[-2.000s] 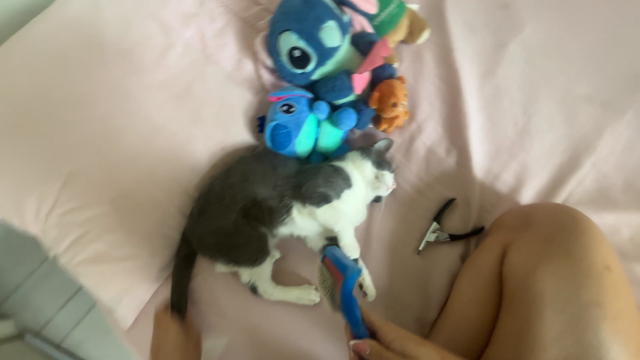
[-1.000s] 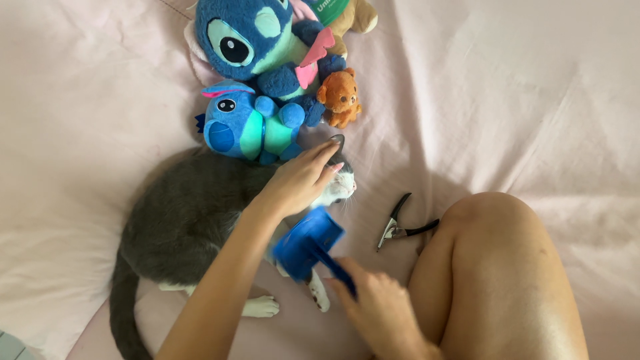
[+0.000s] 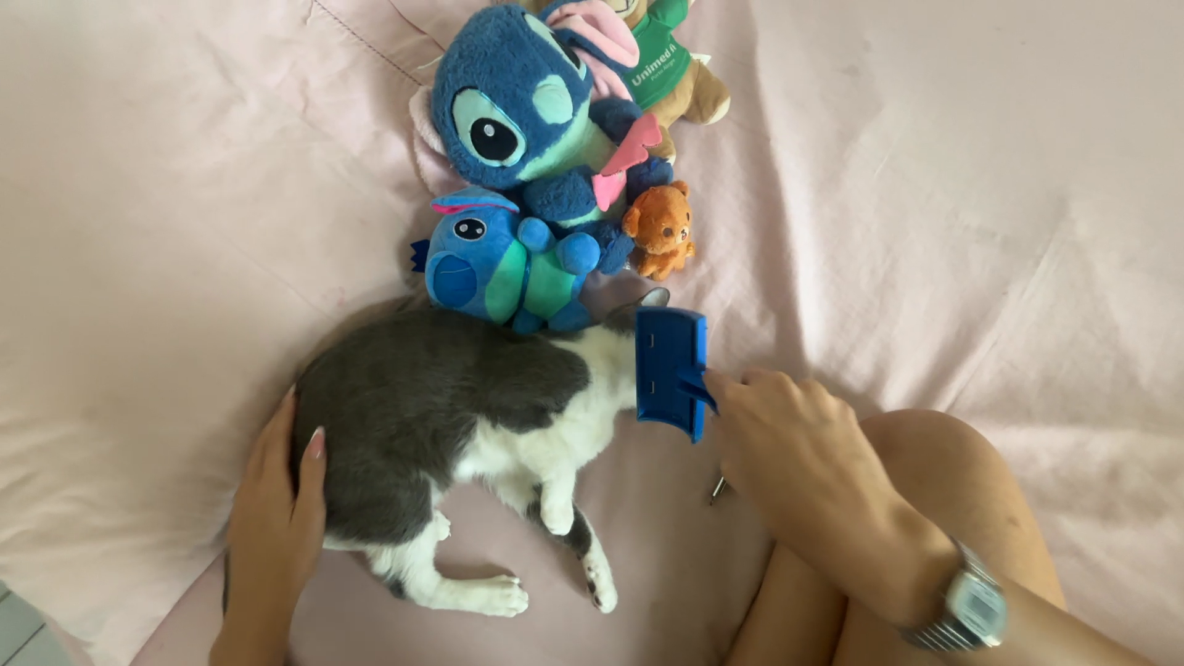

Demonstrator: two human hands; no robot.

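A grey and white cat (image 3: 398,407) lies on its side on a pink bed sheet. My left hand (image 3: 277,504) rests against the cat's rump at the left, fingers spread and holding nothing. In my right hand (image 3: 800,453) is the handle of a blue pet slicker brush (image 3: 668,370). The brush's back faces me, and its head hides most of the cat's face; whether its bristles touch the cat cannot be told. Beneath my right hand, only the metal tip of the nail clippers (image 3: 718,488) shows.
Above the cat lie a large blue plush toy (image 3: 518,102), a smaller blue plush toy (image 3: 504,264) against its back, a small orange plush bear (image 3: 661,229) and a tan plush toy in a green shirt (image 3: 661,65). My bent knee (image 3: 962,481) is at the right.
My left hand has moved from the cat's head to its rump. The brush has gone from near the cat's front legs up to its face. My right hand now covers most of the clippers.
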